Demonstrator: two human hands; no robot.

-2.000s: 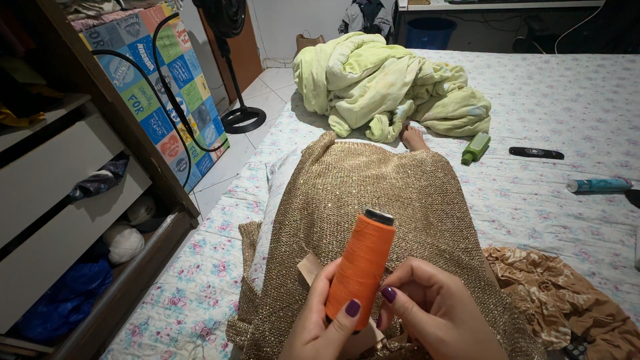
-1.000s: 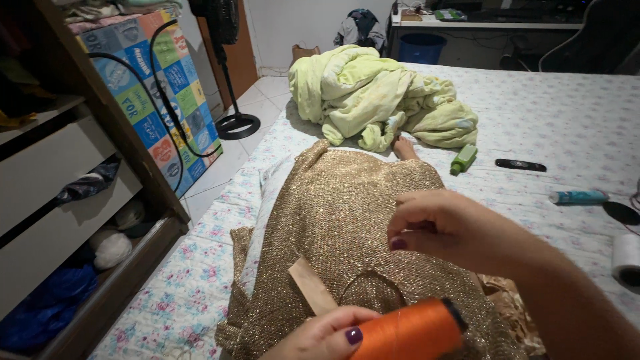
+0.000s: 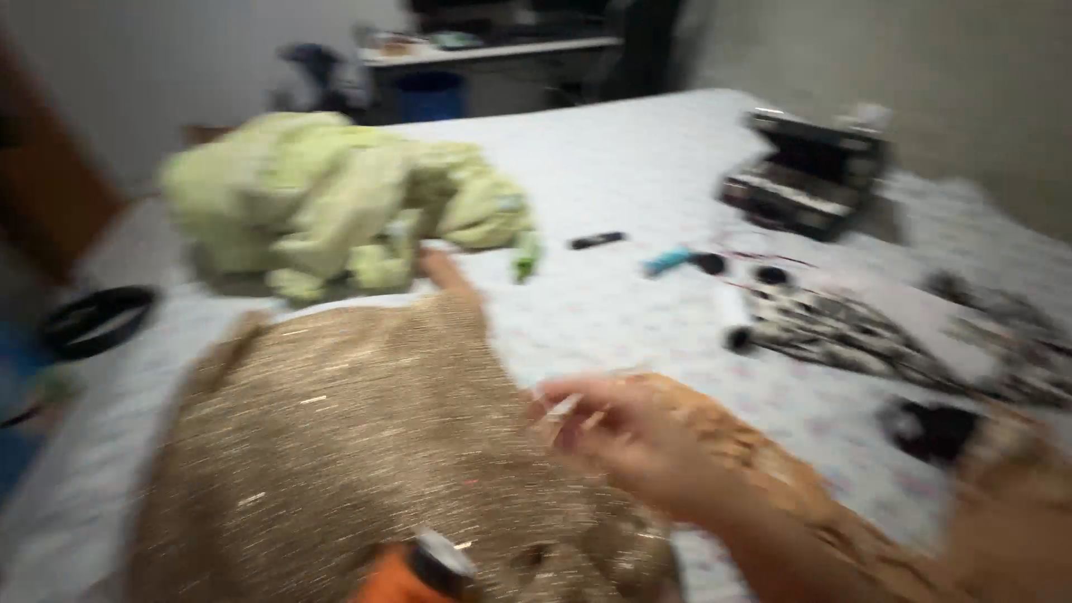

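Observation:
Blur covers much of the head view. A glittery gold-brown knit cloth (image 3: 335, 435) lies over the lap and legs. At the bottom edge, the end of an orange thread cone (image 3: 398, 578) pokes into view over the cloth; my left hand is out of the frame. My right hand (image 3: 615, 427) hovers over the right side of the cloth, fingers bent, with something small and pale at the fingertips that is too blurred to name. Beneath and beside the right forearm is an orange-brown crumpled cloth (image 3: 712, 419).
On the flowered bedsheet (image 3: 569, 322) lie a pale green blanket (image 3: 310, 193), a small green bottle (image 3: 525, 258), a dark slim object (image 3: 597, 240), a turquoise tube (image 3: 667, 261), a patterned cloth (image 3: 837, 331) and an open black case (image 3: 800, 176). A fan base (image 3: 99, 321) stands at left.
The view has swung right. The orange cone, upright in my left hand two seconds ago, was tipped sideways and now shows only at the bottom edge. My right hand has moved away from the cone.

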